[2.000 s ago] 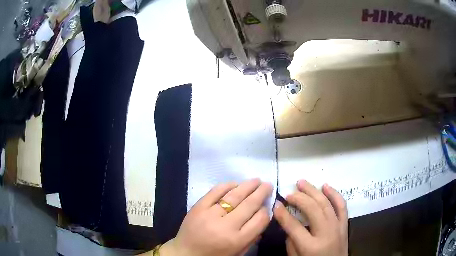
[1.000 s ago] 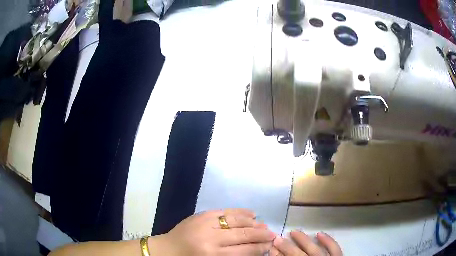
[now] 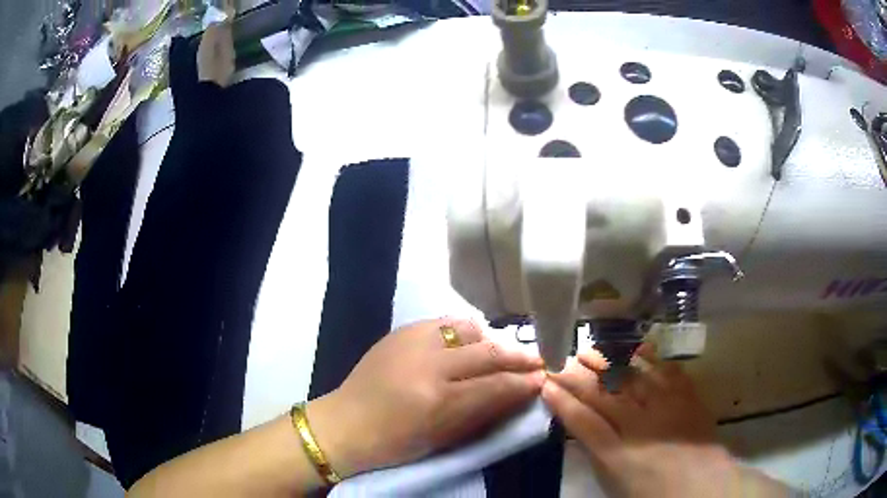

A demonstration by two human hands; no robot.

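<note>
The white-faced panel (image 3: 467, 457) lies under my left hand, its near part raised in a fold, with dark cloth (image 3: 525, 472) below. My left hand (image 3: 428, 394), with a ring and bracelet, holds the panel at its right edge. My right hand (image 3: 637, 404) meets it there, fingertips pinching the edge, partly behind the machine parts. Both hands are just below the lit left end of the sewing machine head (image 3: 622, 195). The needle and presser foot are hidden. A dark strip (image 3: 365, 263) lies left of the white panel.
A dark stack of cut pieces (image 3: 209, 233) lies at the left. Fabric scraps (image 3: 83, 107) fill the far left corner. The tension dial (image 3: 681, 336) juts from the head above my right hand. Blue scissor handles (image 3: 869, 438) are at the right edge.
Both hands have moved up and forward to the machine head with the panel edge, and the panel's near part has folded up. The camera view has shifted, showing more of the head's top.
</note>
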